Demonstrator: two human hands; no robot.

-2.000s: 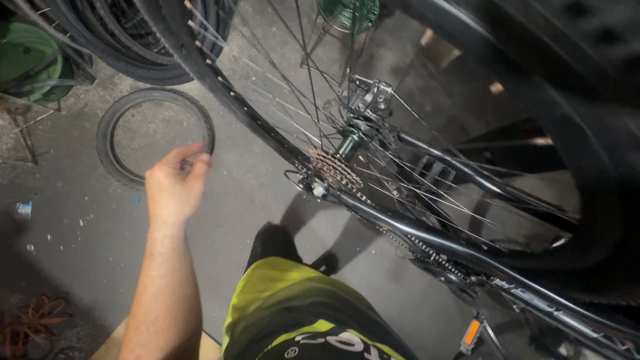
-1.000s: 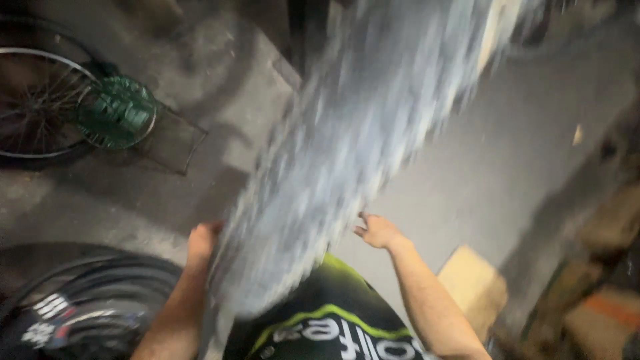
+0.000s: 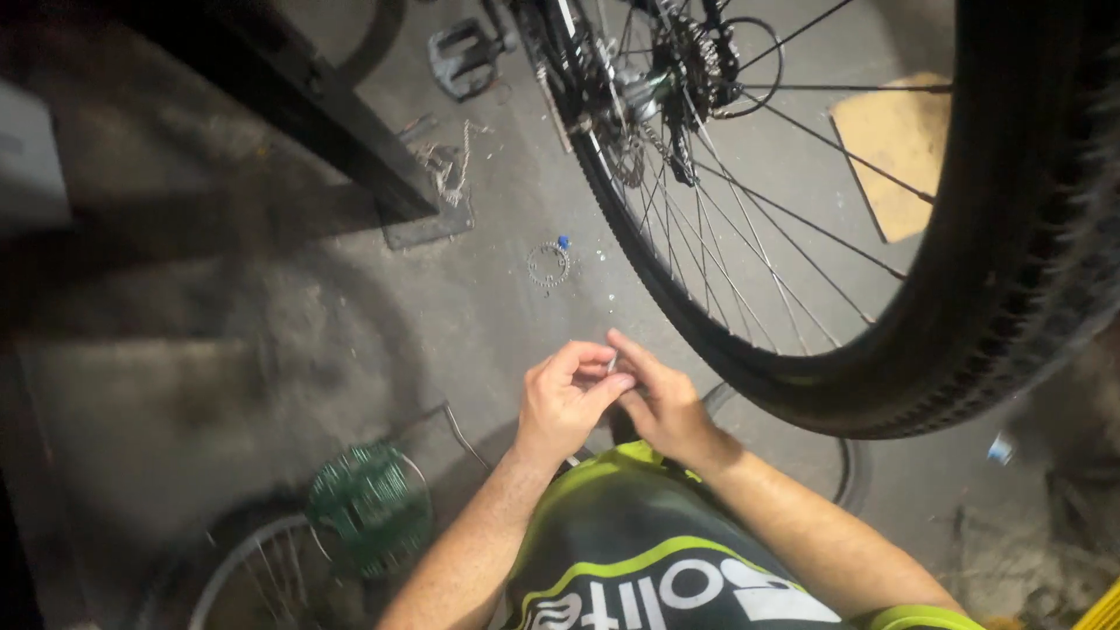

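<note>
In the head view my left hand (image 3: 564,402) and my right hand (image 3: 669,407) meet in front of my shirt, below the bicycle's rear wheel. A small pale object (image 3: 612,361), too small to name, is pinched between the fingertips of my left hand, and the right fingers touch or nearly touch it. The rear wheel, with its knobby black tire (image 3: 770,394), hangs up and to the right of my hands. Its cassette (image 3: 700,61) and a brake rotor (image 3: 626,160) show near the hub. A black pedal (image 3: 464,59) is at the top.
A toothed chainring (image 3: 549,264) lies on the floor beside a small blue item (image 3: 563,241). A dark metal post (image 3: 350,131) stands at upper left. A green round-seated stool (image 3: 371,509) is at lower left, near another wheel (image 3: 262,560). A tan board (image 3: 897,153) lies at right.
The view has swung round. My hands, apart one second ago, are now together at the fingertips. The small pale object shows between them.
</note>
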